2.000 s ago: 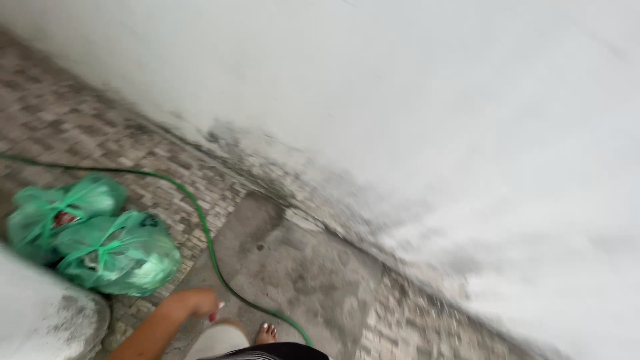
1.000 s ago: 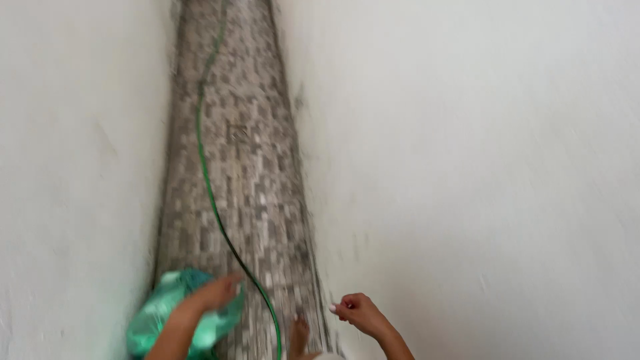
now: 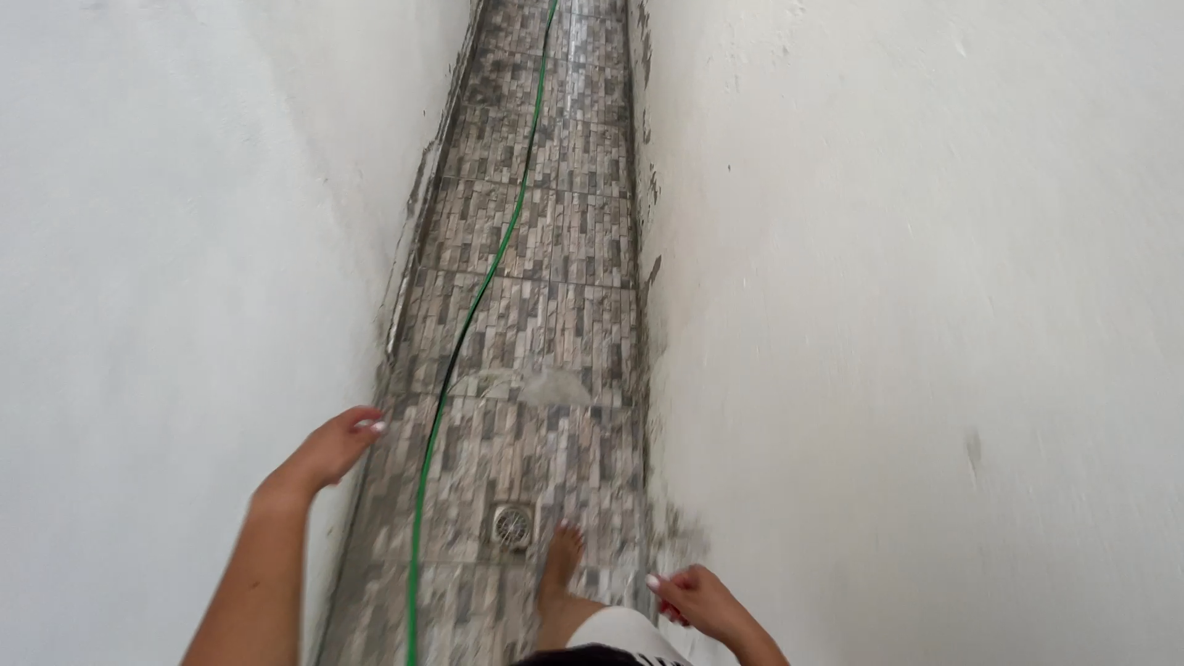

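My left hand (image 3: 340, 446) is raised near the left wall with its fingers loosely curled and nothing in it. Lower right, beside the right wall, my right hand (image 3: 686, 597) holds nothing; its fingers are curled in, and whether they are fully closed is unclear. A green garden hose (image 3: 476, 301) runs lengthwise along the floor between the hands, nearer to the left one, touched by neither. My bare foot (image 3: 563, 550) rests on the tiles just right of a round floor drain (image 3: 511, 525).
Two white walls, the left one (image 3: 203, 240) and the right one (image 3: 879, 305), flank a narrow passage. Its floor of stone-patterned tiles (image 3: 592, 342) carries a pale patch (image 3: 555, 387) ahead of the drain. Paint is peeling along the base of both walls.
The view has turned and moved along the passage. The green plastic bags seen at the lower left earlier are out of view. The floor drain has come into sight.
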